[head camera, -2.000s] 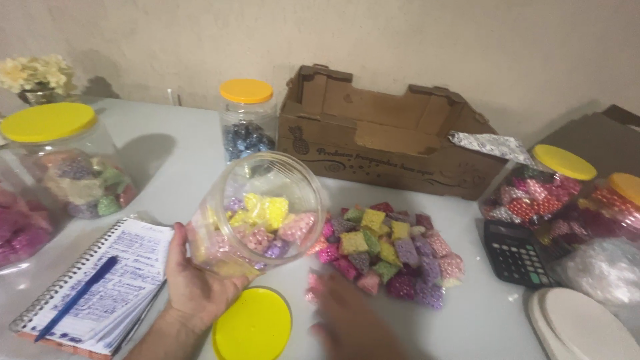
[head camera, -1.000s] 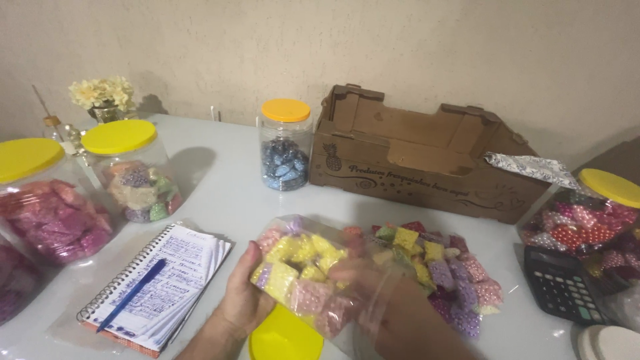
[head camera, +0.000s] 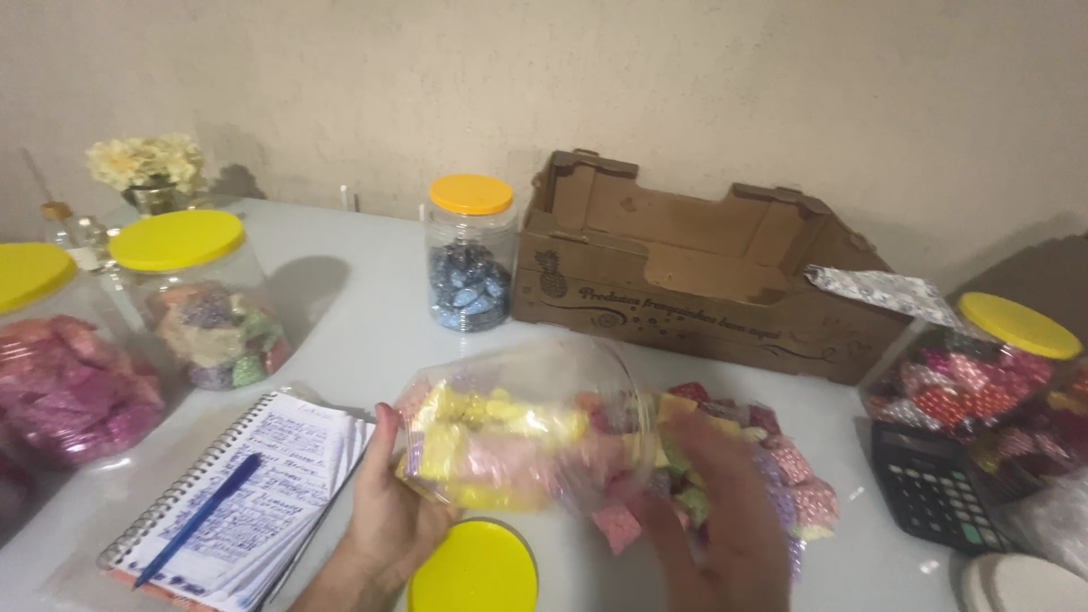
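Note:
My left hand [head camera: 399, 518] holds a clear plastic jar [head camera: 518, 425] by its base, tipped on its side with the mouth to the right. Yellow and pink dotted packets lie inside it. Blurred by motion, my right hand [head camera: 722, 510] is at the jar's mouth, over a heap of small colourful packets [head camera: 790, 484]. A pink packet [head camera: 616, 527] shows beside its fingers; whether they grip anything is unclear. Below the jar lies a yellow lid [head camera: 473, 569].
A spiral notebook [head camera: 246, 501] with a blue pen [head camera: 200, 518] lies left. Behind stand a jar of blue packets [head camera: 470, 272] and an open cardboard box [head camera: 697, 314]. A calculator [head camera: 935, 484] and a lidded jar [head camera: 960, 374] are right, more lidded jars [head camera: 204, 314] left.
The jar has gone from mouth toward the camera to lying on its side, mouth right. My right hand was inside or at the jar a second ago and is now just right of its mouth.

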